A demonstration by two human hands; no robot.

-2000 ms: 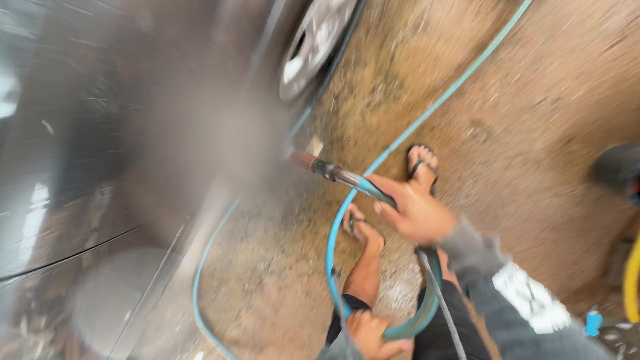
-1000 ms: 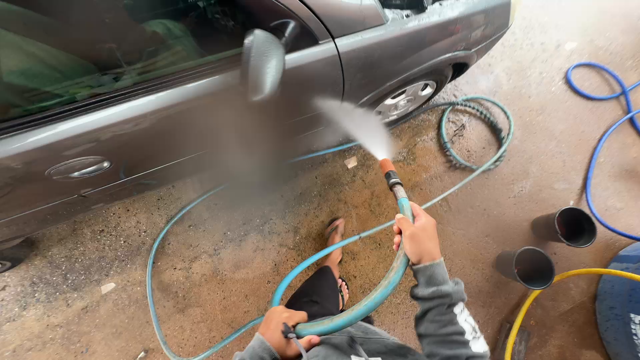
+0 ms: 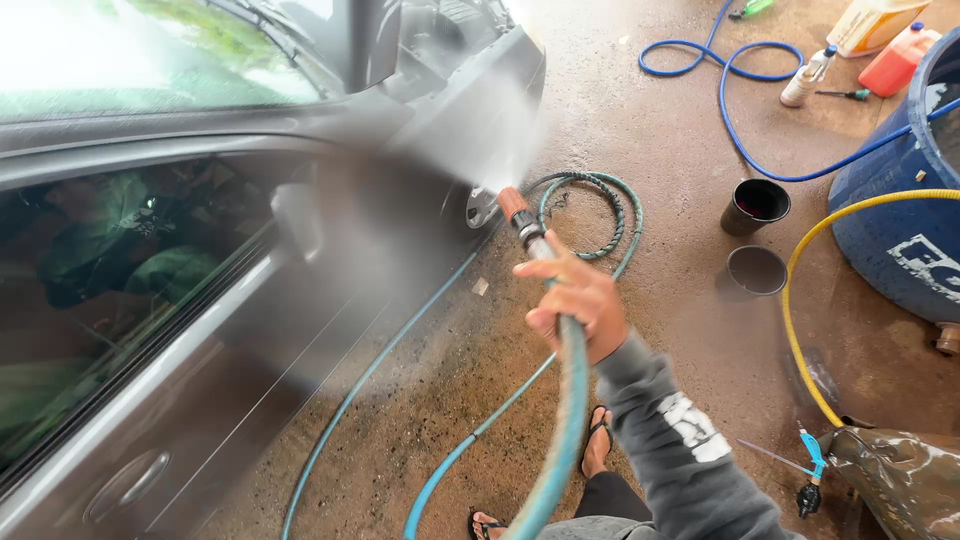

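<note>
My right hand, in a grey sleeve, holds a teal water hose just behind its metal fitting; the index finger is stretched along it. From the orange spray nozzle on the hose's end, a fan of water sprays toward the front fender of a dark grey car. Mist covers part of the front door, the side mirror and the fender. The car's door handle shows at lower left. My left hand is out of view.
Teal hose lies along the wet ground and coils near the front wheel. At right are two black buckets, a blue barrel, a yellow hose, a blue hose and several bottles. A brown sheet-like item lies lower right.
The nozzle has swung from the car's lower side up toward the fender and windshield area. My left hand, on the hose in both earlier frames, has left the view. The view has shifted.
</note>
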